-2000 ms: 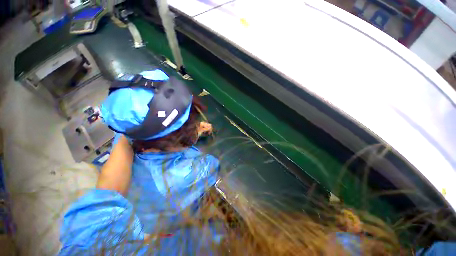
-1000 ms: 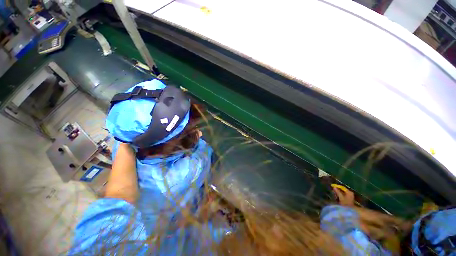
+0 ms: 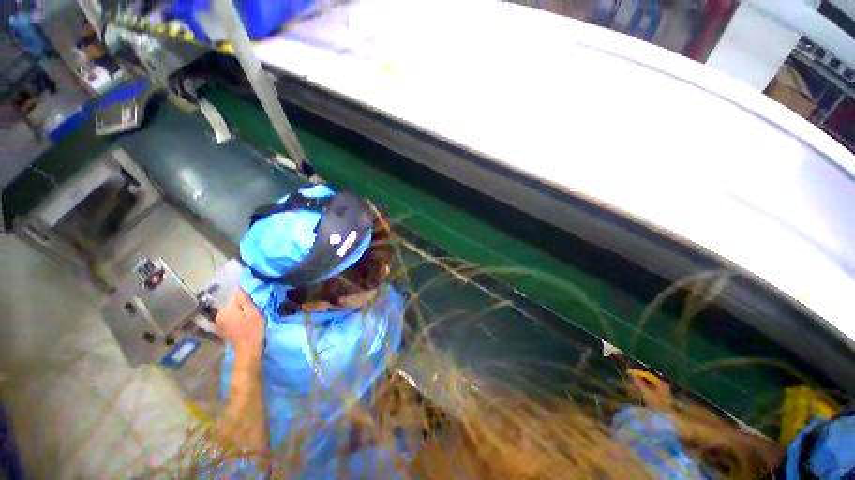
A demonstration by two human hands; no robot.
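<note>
A bare forearm and hand (image 3: 242, 323) rise at the left behind the neck of a seated person in a blue cap (image 3: 281, 242). The hand looks loosely curled; nothing held is visible. At the lower right, another hand (image 3: 652, 389) with a blue sleeve is over the bench edge, with a small yellow piece (image 3: 643, 377) at its fingertips. I cannot tell whether either hand is mine. Brown strands blur the lower view. Yellow pieces, possibly cartons (image 3: 804, 412), lie at the lower right.
A dark bench (image 3: 487, 328) runs beside the green belt (image 3: 450, 234). A white raised surface (image 3: 562, 112) stands behind. A metal post (image 3: 267, 94) rises by the belt. A second blue cap (image 3: 825, 450) is at the lower right edge. A grey-topped unit (image 3: 150, 314) is at left.
The left-hand arm has shifted from behind the cap, and its hand now shows beside the neck. The person's head is lower in view. The hand with the yellow piece stays near the bench edge.
</note>
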